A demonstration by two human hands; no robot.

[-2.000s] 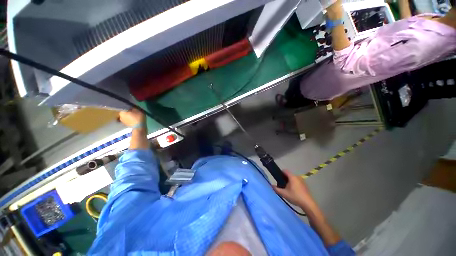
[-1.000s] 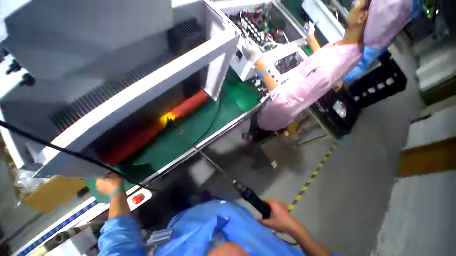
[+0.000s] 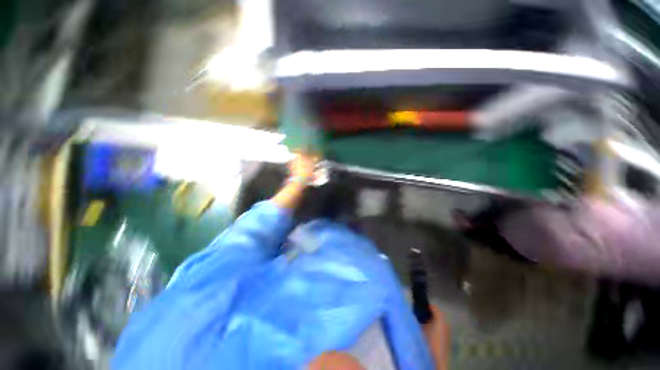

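Observation:
The view is strongly blurred. My right hand (image 3: 436, 334) is low, right of my body, and holds the black electric screwdriver (image 3: 417, 285) with its front end pointing up and away from me. The long bit cannot be made out in the blur. My left hand (image 3: 304, 168) is at the bench's front edge, near the left end of the green mat; its fingers are too blurred to tell whether it holds anything. The large grey-white housing (image 3: 449, 66) is beyond the mat, with the red-orange support bar (image 3: 354, 120) and its yellow middle under it.
The side bench (image 3: 163, 231) is on the left, with a blue parts bin (image 3: 119, 168), yellow items and shiny clear bags (image 3: 130, 267). The green mat (image 3: 427, 157) has a metal front edge. A person in pink (image 3: 586, 235) is at the right.
The view has swung left, so the side bench and blue bin show again and the housing sits farther right. The screwdriver remains in my right hand, now more upright in view.

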